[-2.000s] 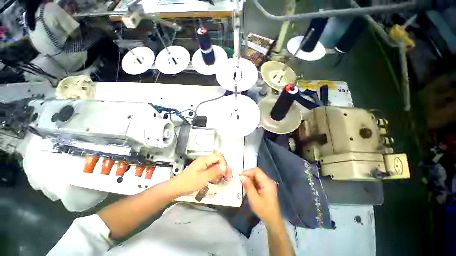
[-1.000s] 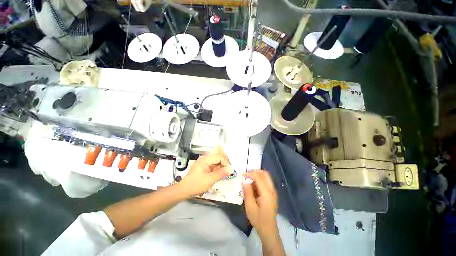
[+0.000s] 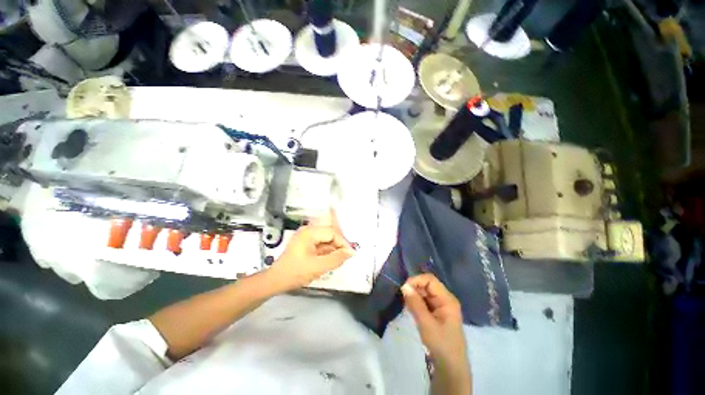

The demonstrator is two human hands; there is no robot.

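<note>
My left hand [image 3: 313,254] is over the right end of the white machine table, thumb and fingertips pinched on a tiny thing with a dark or red spot, too small to tell. My right hand [image 3: 434,308] is lower and to the right, in front of the dark garment panel [image 3: 456,254], with thumb and forefinger pinched. A faint strand of sewing thread [image 3: 393,278] runs from the right fingertips toward the left hand. The rest of the strand cannot be made out.
The white sewing machine [image 3: 131,162] with orange pieces [image 3: 148,235] stands left. A beige overlock machine [image 3: 541,197] stands right. A navy thread cone [image 3: 456,133] stands on a disc between them. More cone holder discs [image 3: 261,46] line the back. White fabric [image 3: 66,239] hangs left.
My right hand has moved right and down, away from my left hand, and the gap between them is wider. My left hand stays pinched. The camera view has shifted a little.
</note>
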